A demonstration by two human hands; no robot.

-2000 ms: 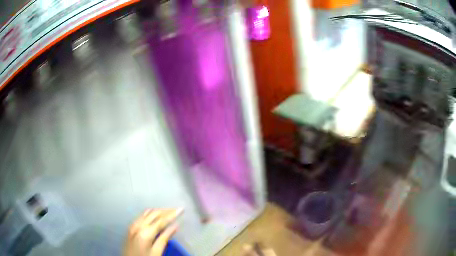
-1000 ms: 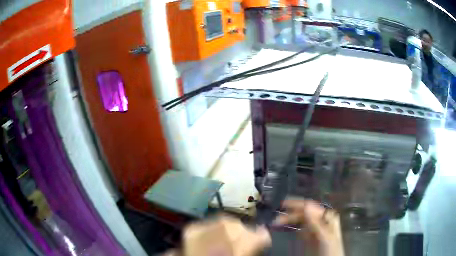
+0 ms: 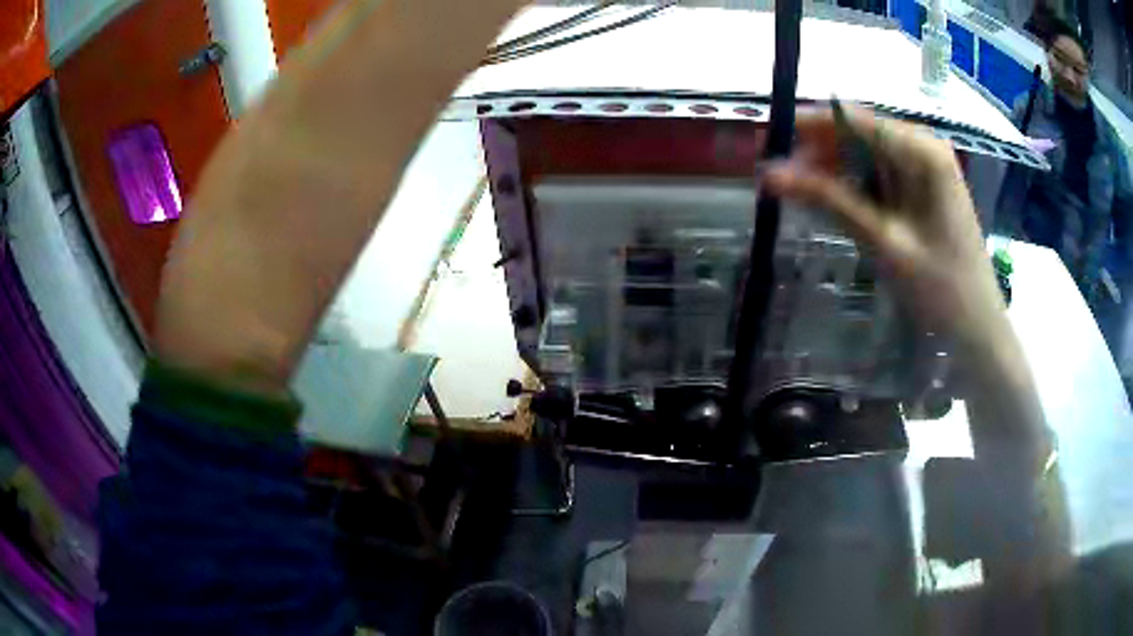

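A long black strap [image 3: 760, 267] hangs nearly upright in front of the edge painting machine [image 3: 646, 147], from the top edge of the picture down to the roller trays. My right hand [image 3: 888, 186] is raised beside it, with thumb and fingertips at the strap's edge. A slim dark tool [image 3: 855, 143] shows between its fingers, blurred. My left forearm reaches up across the left side, but my left hand is cut off by the top edge. The strap's lower end is by the dark paint rollers [image 3: 789, 420]; whether it touches them I cannot tell.
More straps [image 3: 584, 27] lie on the machine's white top, behind the perforated rail [image 3: 596, 109]. A grey-green stool [image 3: 360, 395] and a dark round bin [image 3: 492, 611] are lower left. A white table [image 3: 1078, 360] is at right, with a person [image 3: 1069, 149] beyond it.
The view has turned from the oven to the machine and come closer. The strap has swung near upright. My left arm has risen until its hand left the picture; my right hand has also risen.
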